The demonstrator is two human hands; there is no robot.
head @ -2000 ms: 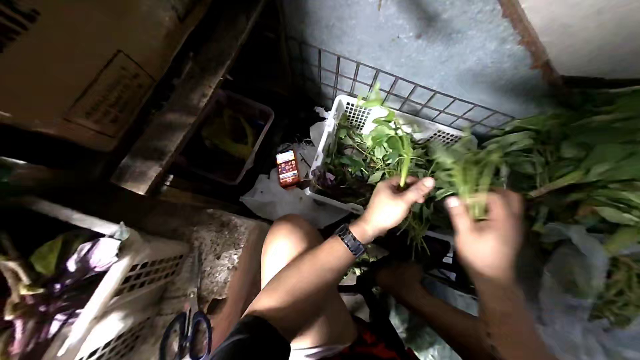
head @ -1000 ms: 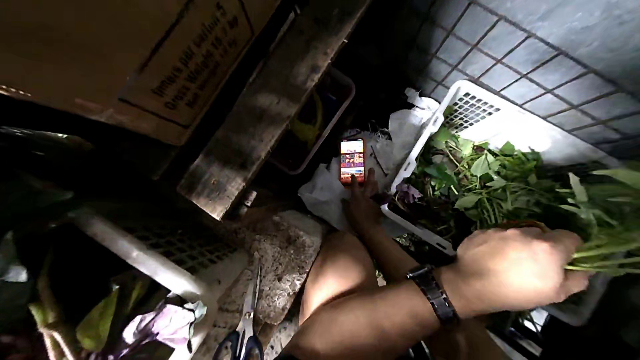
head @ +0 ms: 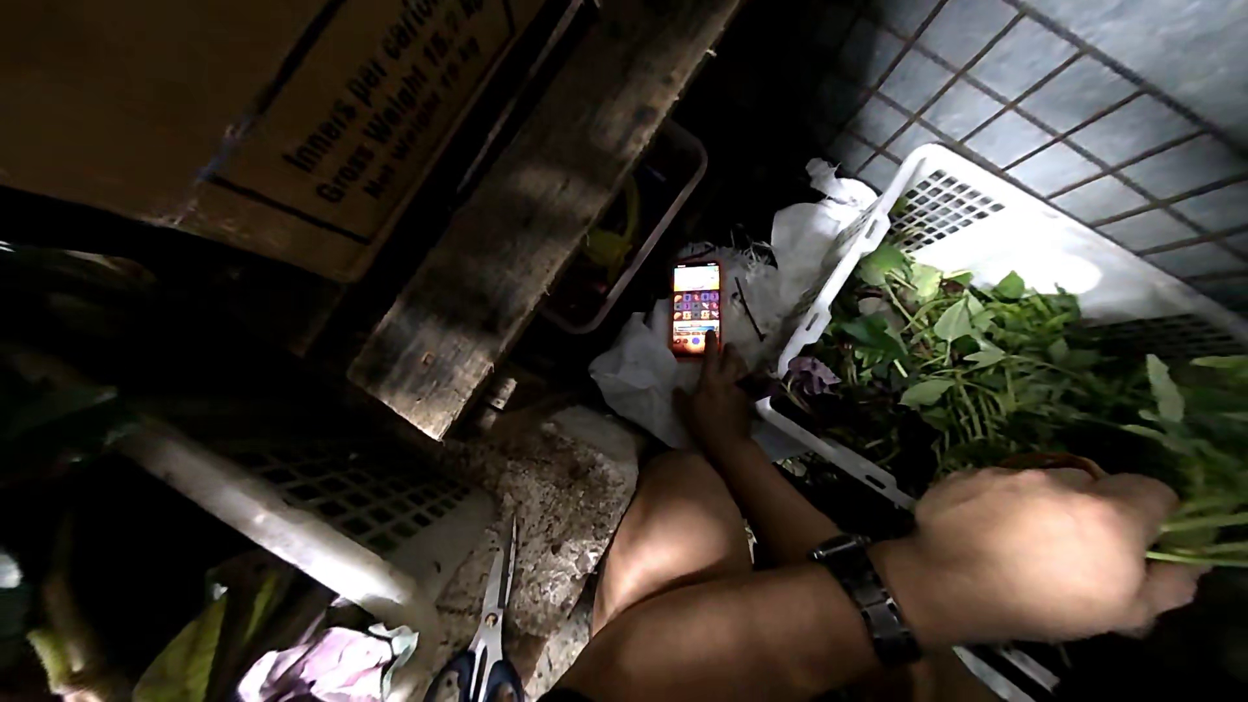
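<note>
My left hand (head: 1033, 556), with a dark watch on its wrist, grips a bunch of green leafy stems (head: 1194, 531) at the right. A thin brown band shows by its knuckles. My right arm passes beneath the left wrist, and the index finger of my right hand (head: 720, 400) touches the lower screen of a lit red-edged phone (head: 695, 307). The phone lies on white plastic sheeting (head: 634, 366). Beside it, a white plastic crate (head: 829, 283) holds leafy green stems (head: 975, 341) and a purple leaf (head: 811, 375). The left hand partly hides the crate's near side.
Scissors (head: 490, 619) lie on a rough stone block (head: 556, 497) left of my knee. A wooden plank (head: 526, 214) and a cardboard box (head: 195, 117) fill the upper left. Another crate (head: 283, 526) stands lower left, and a wire grid (head: 1072, 117) lines the wall behind.
Two seconds ago both hands held greens above the crate. Since then my right hand has let go of its stems and moved to the phone. My left hand still grips greens; the view has shifted.
</note>
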